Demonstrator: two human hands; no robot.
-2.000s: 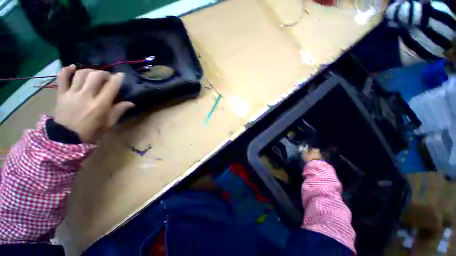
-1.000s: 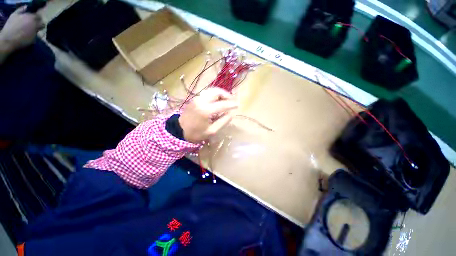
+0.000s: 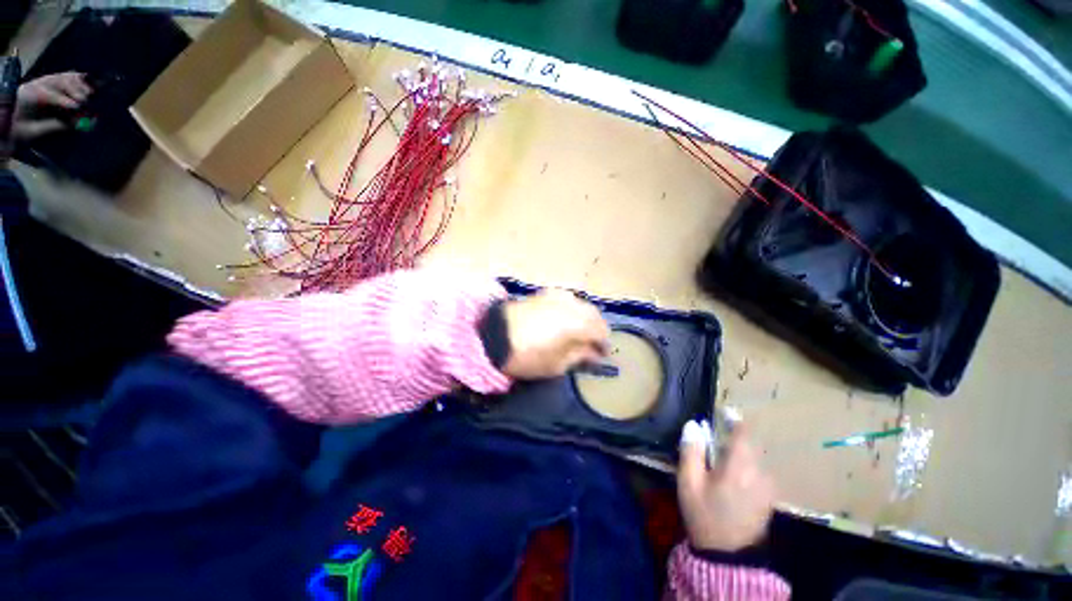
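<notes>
A shallow black panel (image 3: 694, 364) lies flat at the bench's near edge, with a large round hole showing tan bench. A small dark tab (image 3: 602, 371) shows at the hole's left side. My left hand (image 3: 547, 337) is blurred over the panel's left part, fingertips by the tab; whether it holds anything cannot be told. My right hand (image 3: 727, 493) is at the panel's near right corner, fingers apart with whitish tips, nothing clearly held. A bundle of red leads (image 3: 394, 194) with white ends lies to the left, partly behind my left sleeve.
A deep black housing (image 3: 811, 282) with a red-and-black lead stands at the right. A green stick (image 3: 864, 438) lies near it. An open cardboard box (image 3: 253, 112) is at far left, beside another person's hand (image 3: 49, 103). Black housings (image 3: 852, 59) sit on the green belt.
The panel now lies in front of me instead of at the lower right. My left hand has moved from the lead bundle to the panel. My right hand has come into view.
</notes>
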